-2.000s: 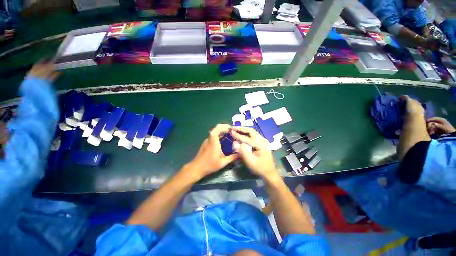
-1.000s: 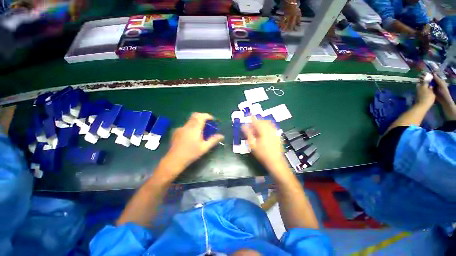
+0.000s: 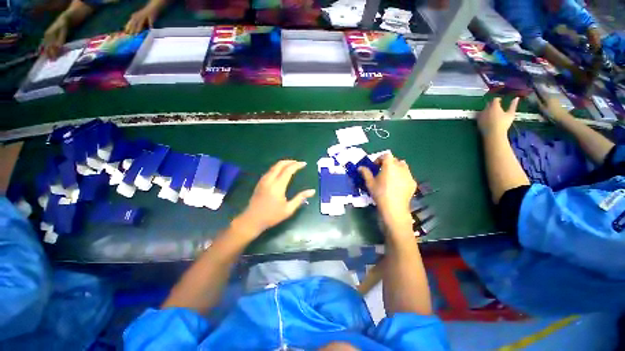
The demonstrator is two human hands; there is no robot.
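Note:
My left hand (image 3: 273,197) is over the green bench, thumb and fingers apart, holding nothing. My right hand (image 3: 393,186) is at the right side of the flat blue and white carton blanks (image 3: 334,186), its fingertips on a dark blue piece (image 3: 363,168); whether it grips the piece is hard to tell. The black accessories (image 3: 423,218) lie right of the blanks, partly hidden by my right hand. Small blue cartons (image 3: 168,171) with white open flaps lie in a pile at the left. A closed blue carton (image 3: 122,213) lies in front of them.
A white card (image 3: 351,135) and a white loop (image 3: 377,131) lie above the blanks. A raised edge (image 3: 274,116) and a slanted post (image 3: 433,58) separate the conveyor with white trays (image 3: 171,57) and printed boxes (image 3: 241,56). Neighbours' arms reach in at right, near a blue heap (image 3: 548,159).
The blue carton once in both hands, then in my left, is gone from it; another carton stands at the pile's right end. My right hand has moved right. The trays and printed boxes have shifted.

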